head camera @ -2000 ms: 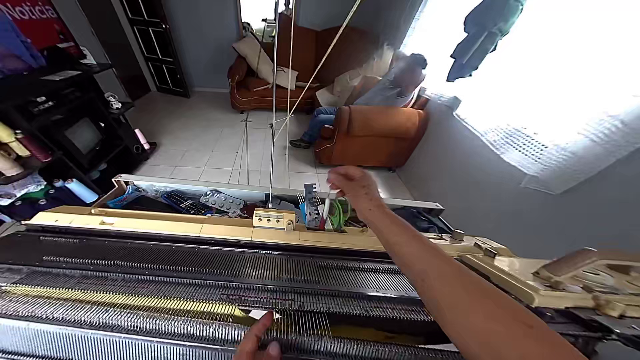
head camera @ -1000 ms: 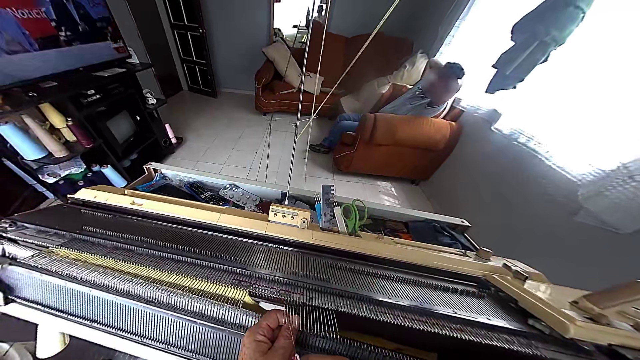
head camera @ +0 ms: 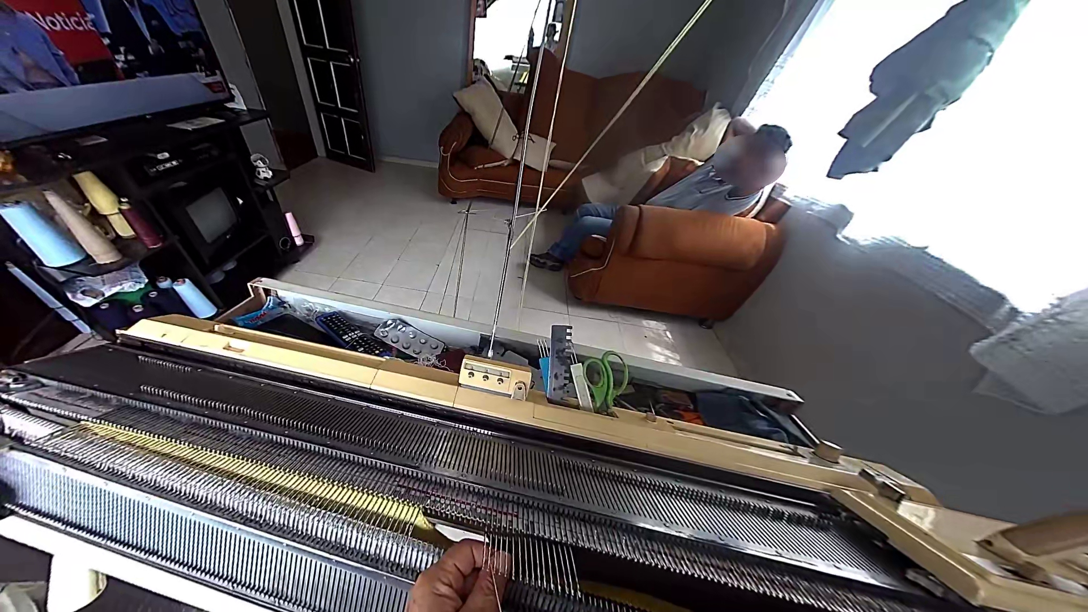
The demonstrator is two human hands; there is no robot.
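Note:
My left hand (head camera: 463,580) is at the bottom centre, over the front needle bed (head camera: 212,531) of a double-bed knitting machine. Its thumb and forefinger are pinched on a thin pale strand that runs down between them. Just right of the fingertips stands a row of thin upright metal wires (head camera: 548,563). Yellow knitting (head camera: 323,486) lies in the gap between the beds, left of the hand, and a small white piece (head camera: 457,534) shows behind the fingers. The rear needle bed (head camera: 476,455) lies beyond. My right hand is out of view.
Behind the machine, a tray (head camera: 731,374) holds green-handled scissors (head camera: 605,381), a notched metal tool (head camera: 561,361), a remote control (head camera: 350,333) and a blister pack (head camera: 410,338). A yarn mast (head camera: 510,246) rises there. A person (head camera: 722,183) sits on an orange armchair (head camera: 697,263). Yarn cones stand left.
My right hand, at the tray beside the scissors two seconds ago, has left that spot and is out of view. My left hand remains at the needle beds. The view has shifted left.

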